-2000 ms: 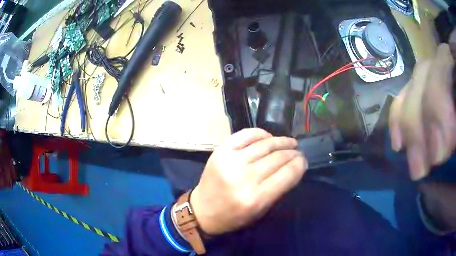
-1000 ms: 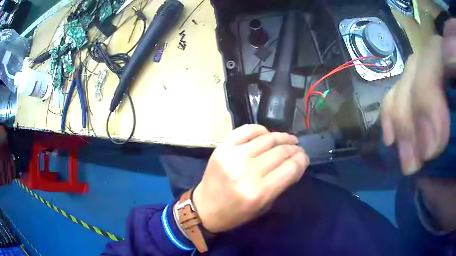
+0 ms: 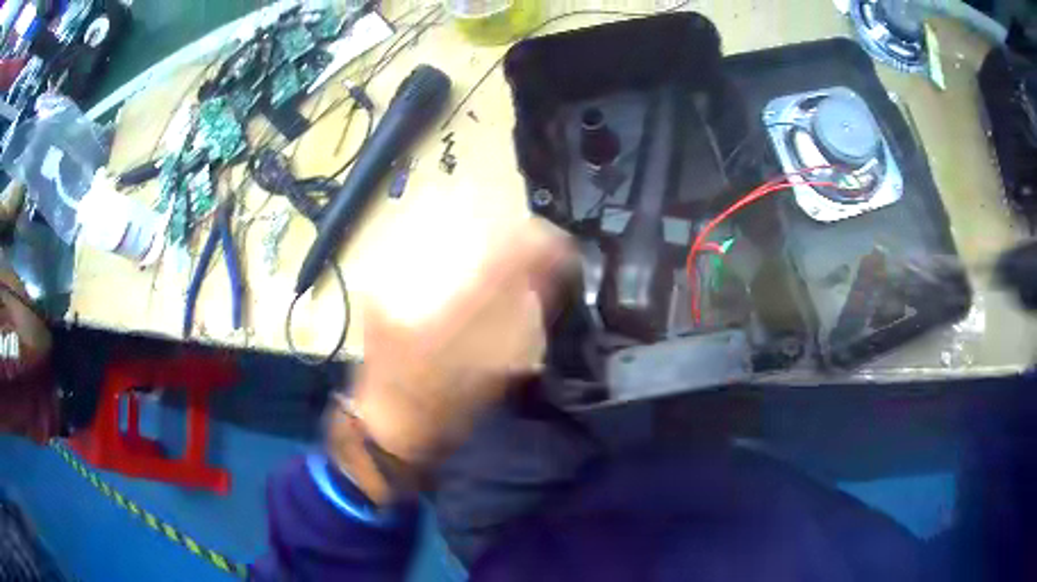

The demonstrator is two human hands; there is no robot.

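The opened black speaker cabinet (image 3: 620, 63) lies at the bench's front edge, its inside facing up. Beside it on the right lies the other shell half (image 3: 927, 227), with a round silver speaker driver (image 3: 836, 142) in it. Red wires (image 3: 728, 216) run from the driver into the cabinet, near a small green part. A grey port panel (image 3: 679, 366) is at the cabinet's near end. My left hand (image 3: 455, 330) is blurred at the cabinet's near left side, its fingers curled; whether it grips anything cannot be told. My right hand is not visible; only a dark sleeve shows at the right.
A wired microphone (image 3: 370, 176), blue-handled cutters (image 3: 216, 279), small dark screws (image 3: 448, 151) and green scrap boards (image 3: 216, 131) lie left of the cabinet. A clear bottle (image 3: 119, 227) stands far left. Another driver (image 3: 893, 34) lies at the back right. A red stool (image 3: 159, 426) is below.
My left hand has moved left and up from the port panel, uncovering it. My right hand has left the spot beside the driver. The view has shifted, showing the cabinet's far end.
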